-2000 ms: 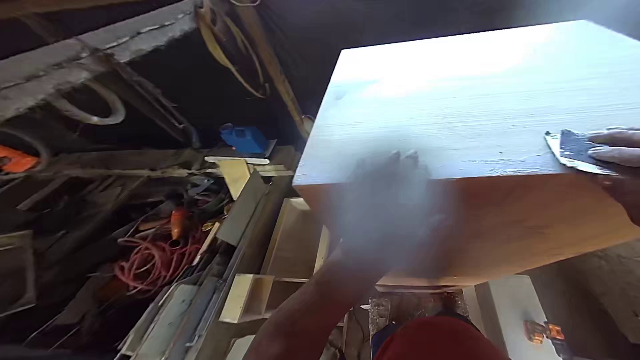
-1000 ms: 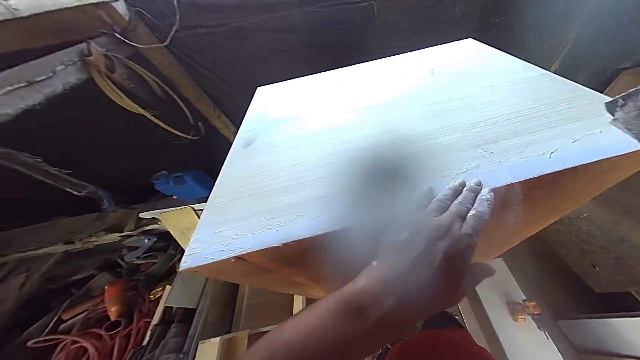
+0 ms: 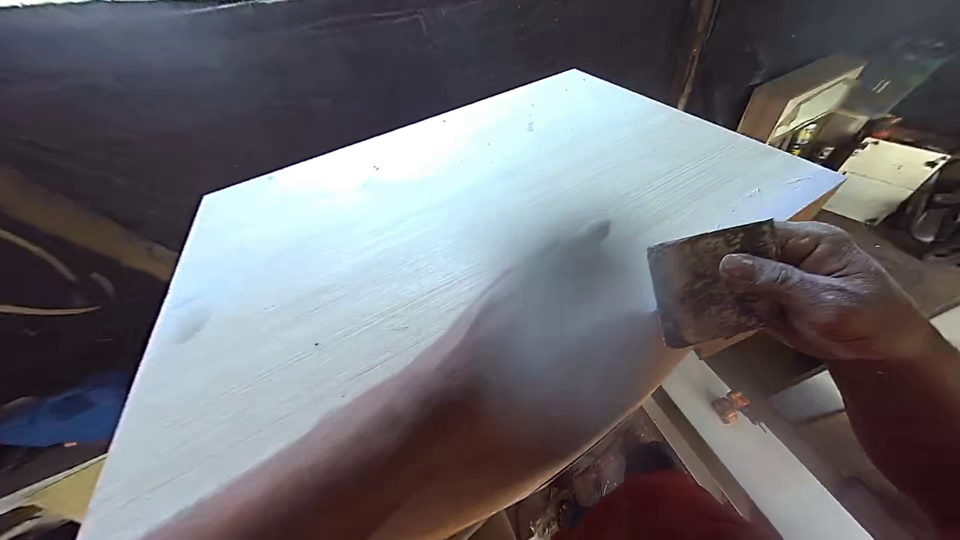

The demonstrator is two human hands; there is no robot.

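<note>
A large wooden cabinet or box with a whitish coated top panel (image 3: 360, 270) fills the middle of the view; fine streaks and small dark specks mark its surface. My right hand (image 3: 817, 289) grips a thin, stained, square scraper blade or sheet (image 3: 709, 285) between thumb and fingers, held up beside the near right edge of the panel. My left hand (image 3: 577, 262) reaches over the panel toward the near edge, but a hazy blurred spot hides most of it, and its fingers cannot be made out. White dust or paste coats the fingers of my right hand.
A long white board (image 3: 757, 450) with an orange object (image 3: 730, 406) on it lies below right. Behind on the right are a wooden cabinet (image 3: 806, 94) and a cream panel (image 3: 889, 176). A blue object (image 3: 67, 412) sits at left, and dark sheeting (image 3: 337, 67) hangs behind.
The view has swung to the right. The blade, only partly in view at the right edge a second ago, is now fully visible in my right hand.
</note>
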